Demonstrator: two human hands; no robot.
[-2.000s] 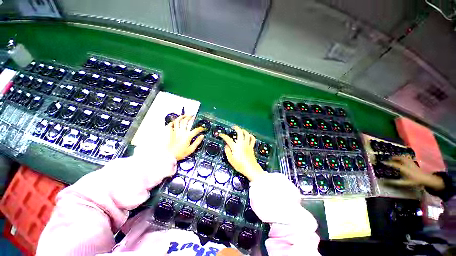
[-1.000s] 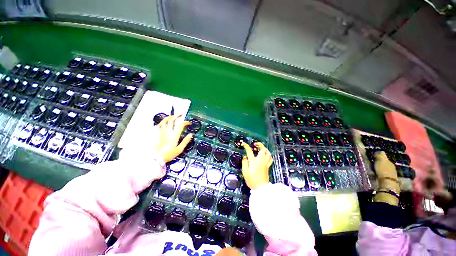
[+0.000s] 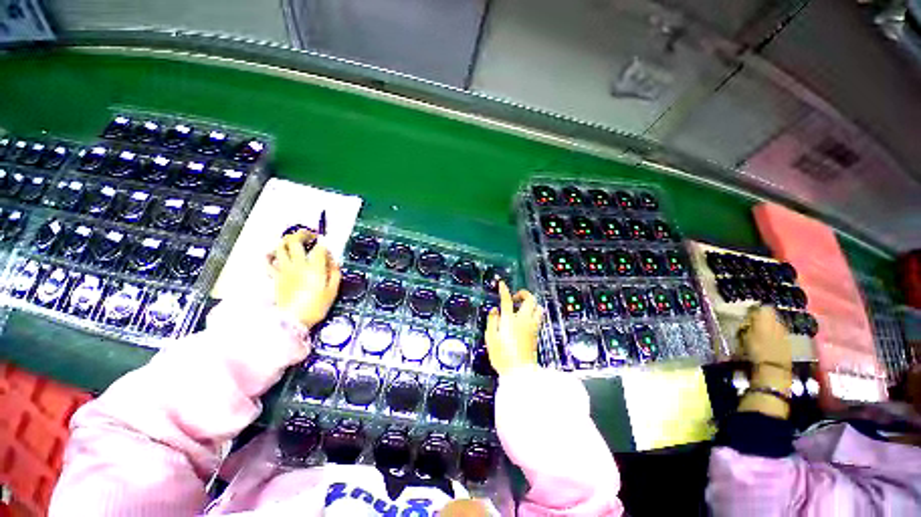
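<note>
The centre blister tray lies in front of me, with rows of round black glossy watch bodies. My left hand is over the white paper sheet, its fingertips at a black unit partly hidden under them; I cannot tell if it is gripped. A thin dark tool lies beside it on the sheet. My right hand is at the centre tray's right edge, its fingers near the top right unit; whether it holds anything is unclear.
The right blister tray holds units with red and green lights. Left blister trays lie beyond the sheet. A yellow pad, a pale board, a neighbour's hand and a pink-orange foam sheet are at right. A red crate is low left.
My left hand has moved from the centre tray's top left corner onto the unit on the white sheet. My right hand has moved right along the tray. The view has shifted right.
</note>
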